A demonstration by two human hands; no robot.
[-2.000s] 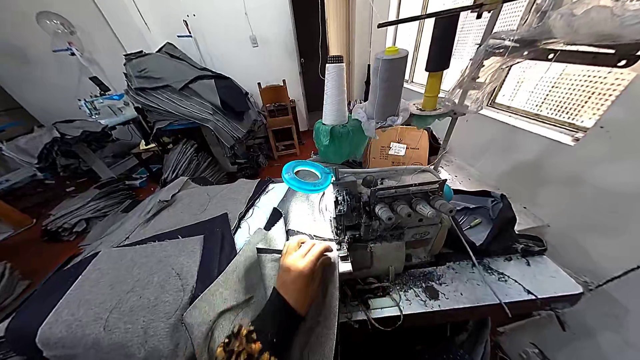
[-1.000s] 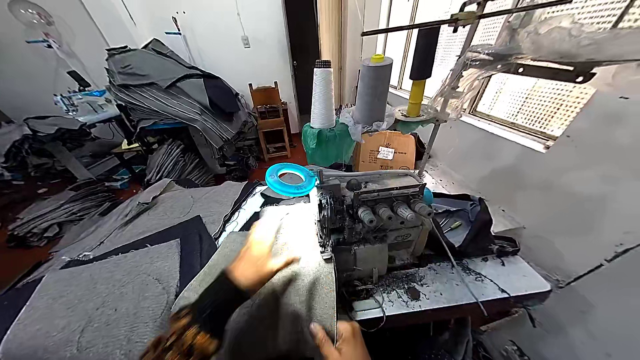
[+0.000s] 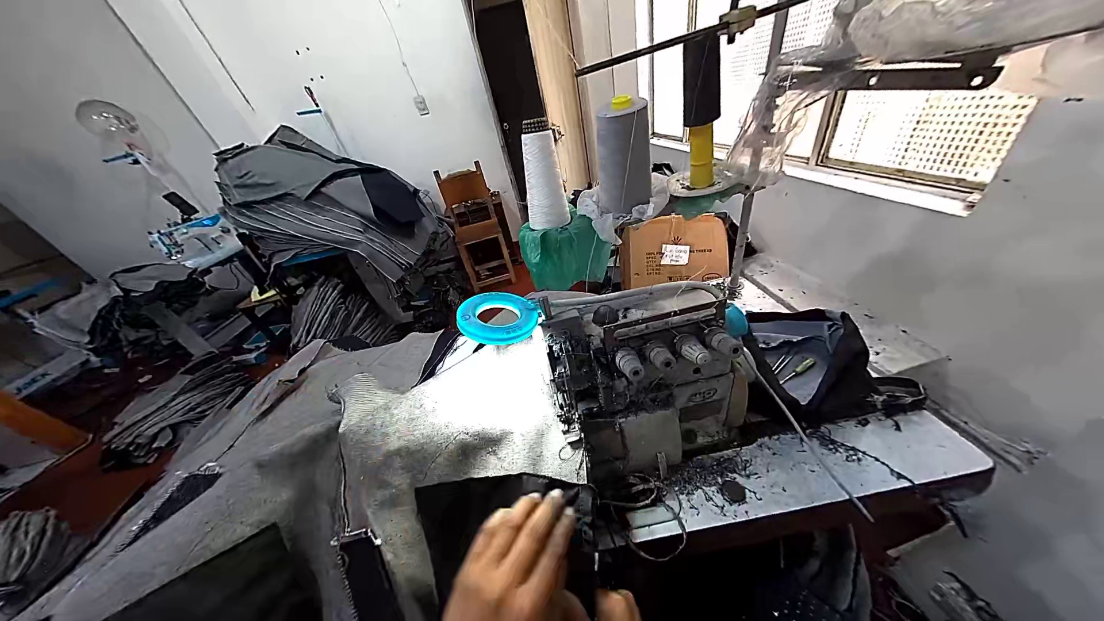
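A grey denim-like fabric piece (image 3: 466, 414) lies on the sewing table under a lit blue ring lamp (image 3: 498, 318), its right edge along the presser area of an overlock sewing machine (image 3: 673, 371). A black fabric piece (image 3: 470, 526) is on its near part. My left hand (image 3: 517, 561) rests on the black fabric with fingers extended and close together. Only the fingertips of my right hand (image 3: 617, 605) show at the bottom edge, beside the fabric's right edge; whether they pinch it cannot be seen.
Thread cones (image 3: 546, 181) and a cardboard box (image 3: 675, 250) stand behind the machine. Lint covers the white tabletop (image 3: 914, 457). A dark cloth (image 3: 828, 354) with small tools lies at right. Garment piles (image 3: 328, 207) and a wooden chair (image 3: 474, 224) stand at back left.
The left hand has moved nearer, from the light grey fabric onto a black piece now in view. The grey fabric lies differently, spread further left. The right hand has dropped mostly out of view.
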